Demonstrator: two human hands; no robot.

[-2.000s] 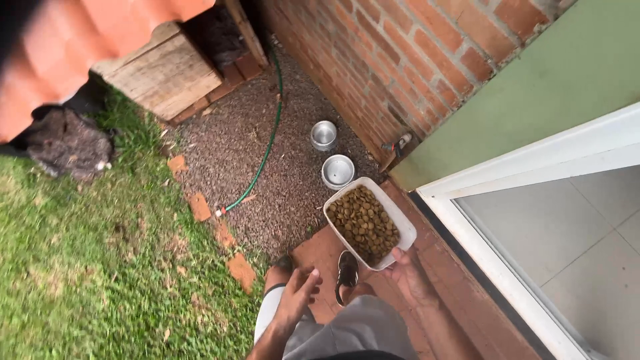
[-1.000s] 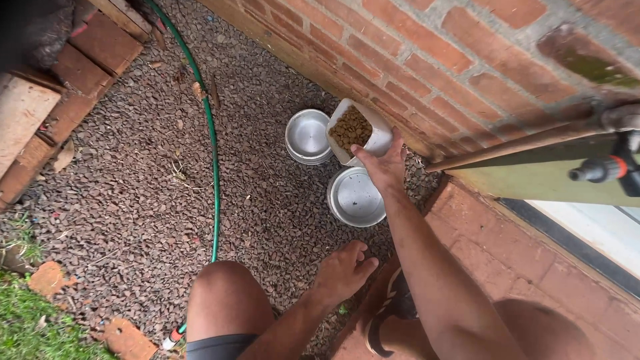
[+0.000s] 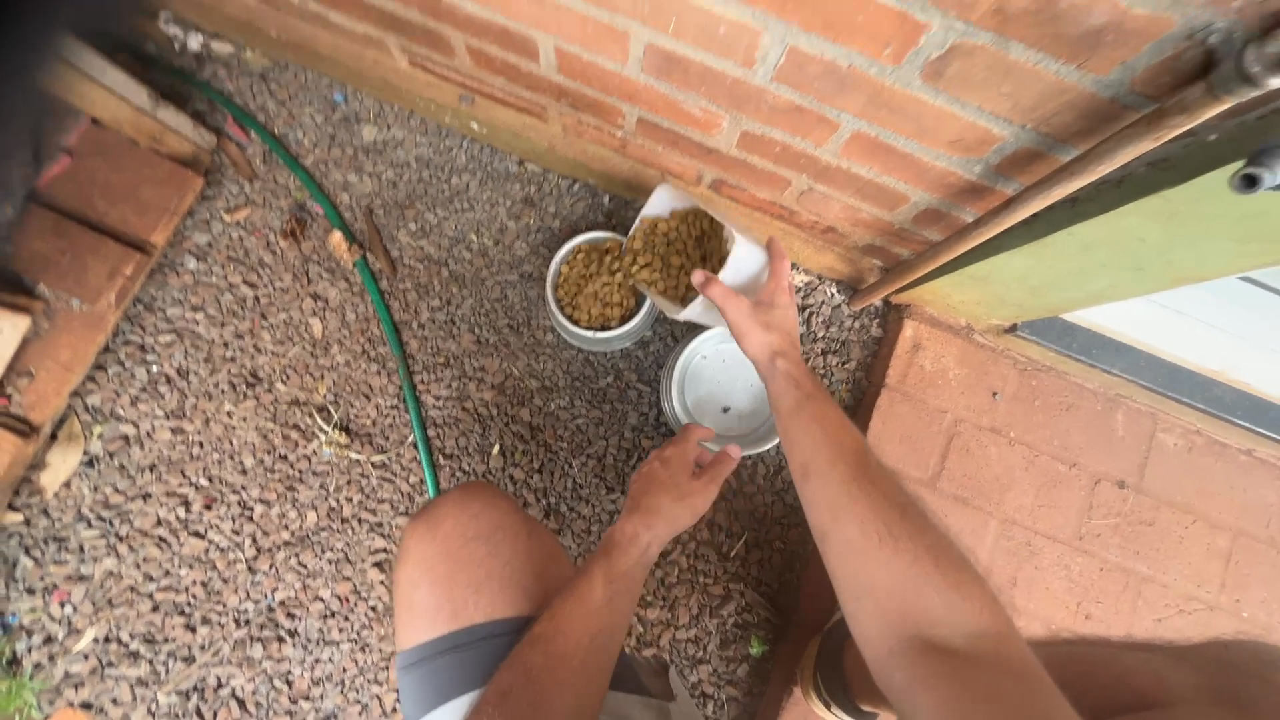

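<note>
My right hand (image 3: 755, 305) grips a white plastic container (image 3: 745, 265) of brown kibble, tilted toward the left metal bowl (image 3: 600, 337). Kibble (image 3: 595, 287) fills much of that bowl and meets the kibble at the container's lip. Below the container, a second metal bowl (image 3: 718, 385) holds only a few dark specks. Near this bowl's lower rim is my left hand (image 3: 685, 480), its fingers apart and nothing in them; whether a fingertip touches the rim cannot be told.
A green garden hose (image 3: 390, 335) curves over the gravel (image 3: 270, 480) left of the bowls. Behind them rises a brick wall (image 3: 700, 80), with a wooden pole (image 3: 1050, 195) leaning at the right. Brick paving (image 3: 1080, 490) lies at the right, wooden boards (image 3: 120, 190) at the left.
The container has tipped further, and kibble now lies in the left bowl, which held none a second ago. My left hand has moved nearer the second bowl. The view has come closer to the ground.
</note>
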